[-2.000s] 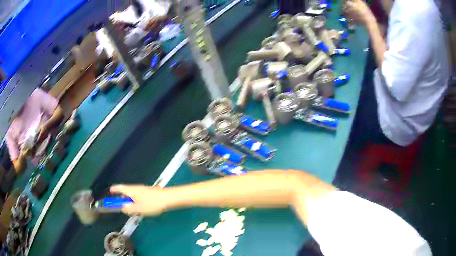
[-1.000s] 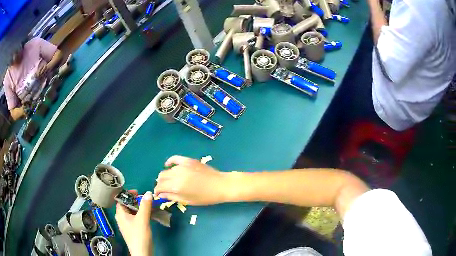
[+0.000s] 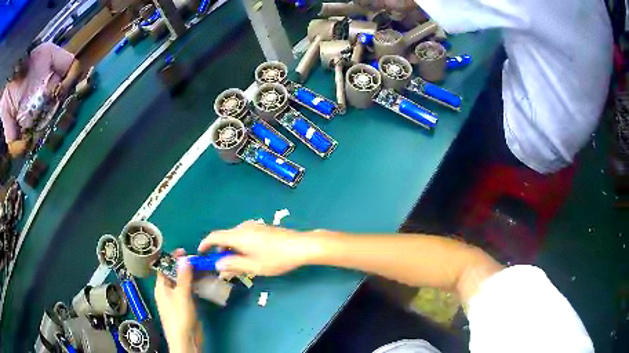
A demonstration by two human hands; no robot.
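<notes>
A grey-brown fan unit [image 3: 142, 249] is held in front of me at the lower left, its round grille facing up. My left hand [image 3: 175, 303] grips its handle near the green circuit board [image 3: 165, 265]. My right hand [image 3: 258, 249] holds the far end of the blue battery [image 3: 205, 261], which sits over the open handle. A grey-brown piece [image 3: 213, 289] shows below the battery; whether it joins the held unit I cannot tell. Small white adhesive pads [image 3: 281, 216] lie on the bench around my right hand, which partly hides them.
Several open fan units [image 3: 277, 167] lie on the green bench [image 3: 358, 186] ahead, with a heap behind. More units [image 3: 103, 300] crowd the lower left. The dark conveyor [image 3: 103, 200] runs at left behind a pale edge. A white-sleeved person [image 3: 552, 89] reaches over the heap; another person [image 3: 38, 89] sits across.
My right hand has shifted slightly, and more of the blue battery shows, raised at the handle. The held unit moved slightly left. The neighbouring person's arm now reaches over the heap.
</notes>
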